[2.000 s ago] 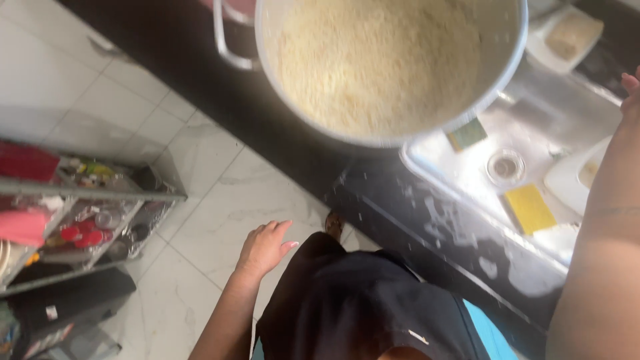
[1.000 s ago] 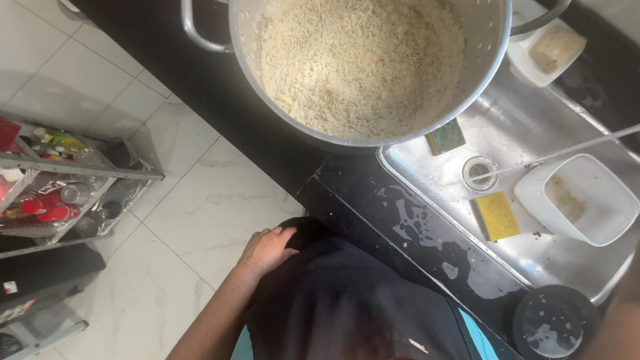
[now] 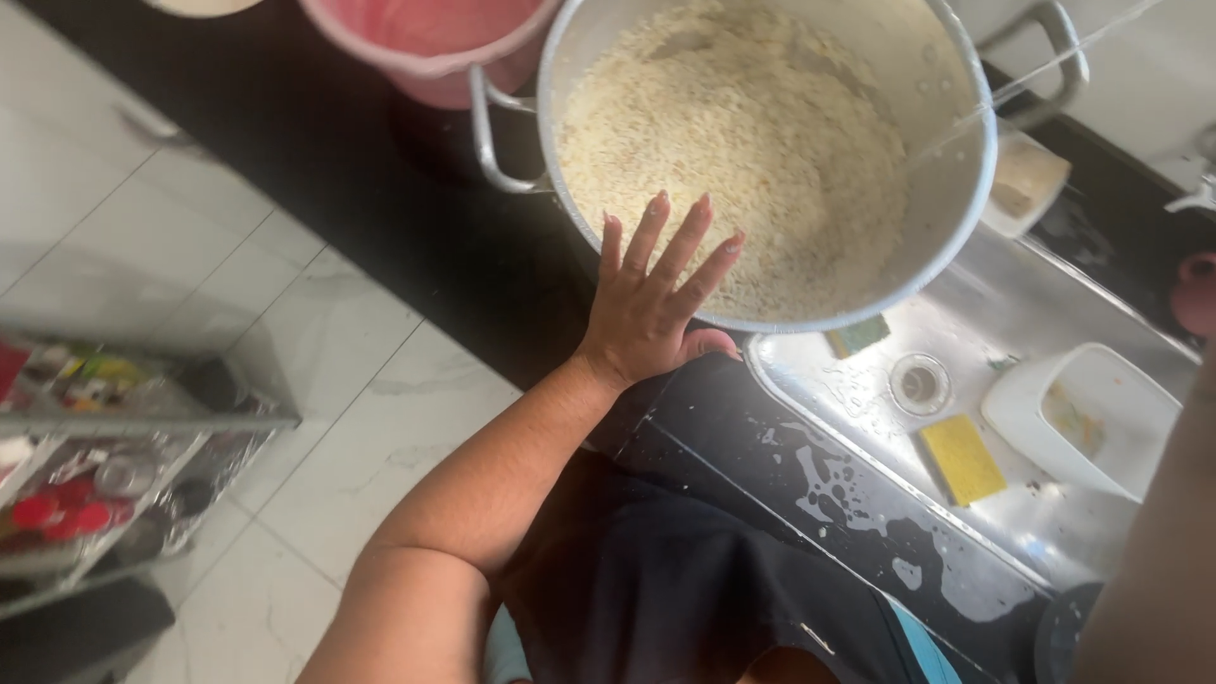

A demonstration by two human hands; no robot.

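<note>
A large aluminium pot with two loop handles stands on the dark counter, over the near corner of the sink. It holds a lot of pale rice grains. My left hand is spread with its fingers apart above the pot's near rim, the fingertips over the rice; whether it touches the rim I cannot tell. It holds nothing. Of my right side only a blurred forearm shows at the right edge; the right hand is out of view. A thin clear streak, perhaps water, runs from the upper right toward the pot.
A pink tub stands left of the pot. The steel sink holds a yellow sponge, a green sponge and a white plastic container. Another container is behind. A shelf rack stands at the left.
My left hand has moved from beside my body up to the pot's near rim, its fingers now spread. More of the pink tub shows as the view shifts.
</note>
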